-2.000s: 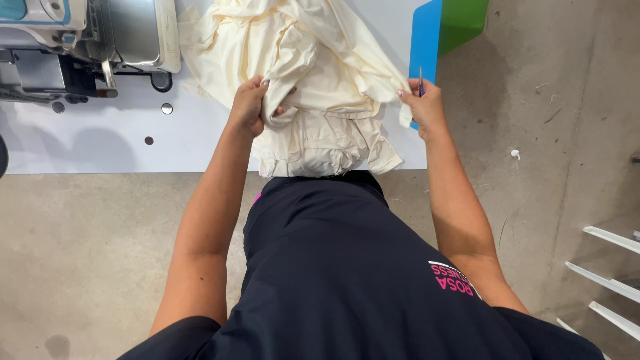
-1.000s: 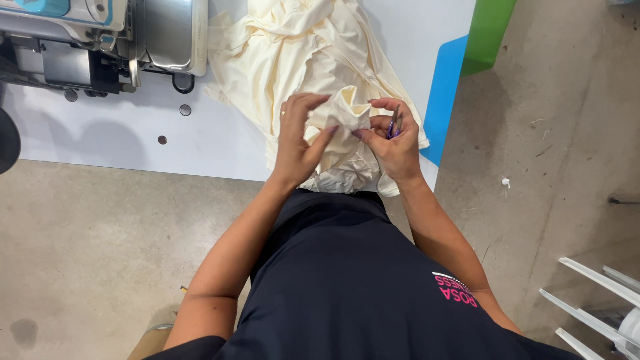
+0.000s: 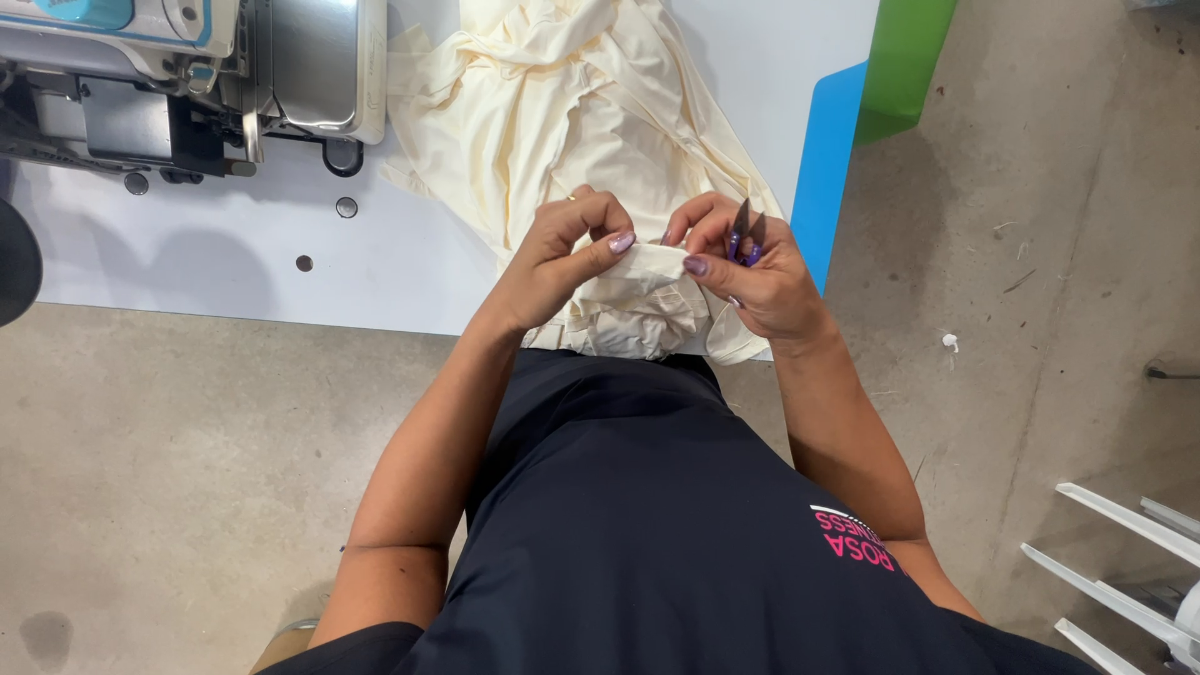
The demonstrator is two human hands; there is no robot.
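Cream fabric (image 3: 609, 131) lies in loose folds on the white table and bunches at the front edge by my body. My left hand (image 3: 567, 258) pinches one end of a folded edge of this fabric between thumb and fingers. The other end of that short edge is pinched by my right hand (image 3: 750, 267), a little way to the right. Small thread snips with purple handles (image 3: 743, 246) rest in the fingers of my right hand, their dark blades pointing away from me.
A sewing machine (image 3: 319, 70), apparently an overlocker, stands at the table's back left. A blue panel (image 3: 830, 169) and a green bin or panel (image 3: 900, 80) border the table's right side. White rails (image 3: 1116, 591) show at the lower right. A black round object (image 3: 14, 262) sits at the far left.
Both hands were wide apart on the fabric two seconds ago and have come together at one edge. The left fingers, spread and blurred a second ago, now pinch it. The view has shifted somewhat.
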